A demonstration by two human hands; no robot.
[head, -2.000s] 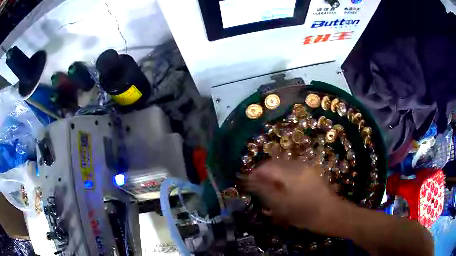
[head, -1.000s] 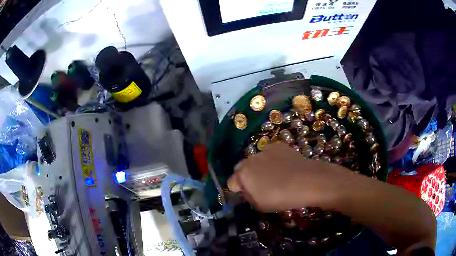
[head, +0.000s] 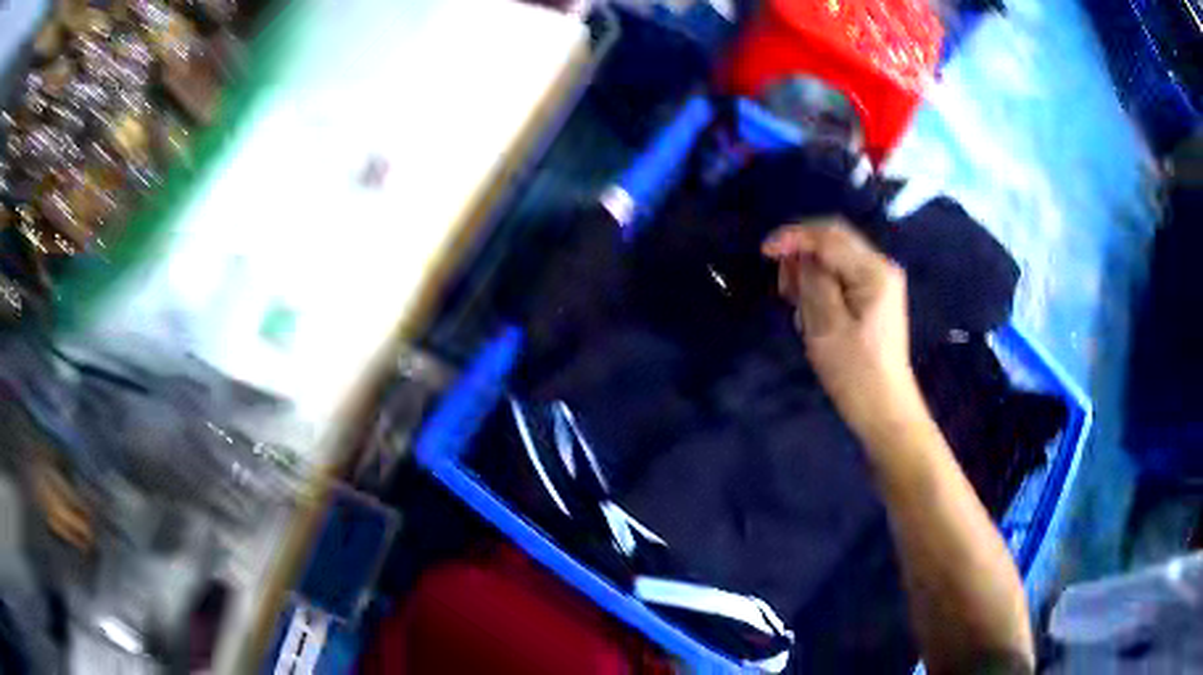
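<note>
A blue basket (head: pixel 528 538) holds piled dark navy garments (head: pixel 739 422). Pale strips (head: pixel 699 600) show on the cloth at the basket's lower left. My right hand (head: pixel 851 310) is over the upper part of the pile, reaching in from the lower right. Its fingers are curled, with the fingertips close together at the dark cloth. Blur hides whether they pinch any cloth. My left hand is out of the picture.
The white table (head: pixel 383 172) with its wood-coloured edge lies left of the basket. The green-rimmed button bowl (head: pixel 198 172) is blurred at the upper left. A red perforated object (head: pixel 844 53) stands behind the basket. Dark red cloth (head: pixel 501 626) is at the bottom.
The view has swung right and down, from the button bowl to the basket. My right hand has left the buttons and is now over the garments.
</note>
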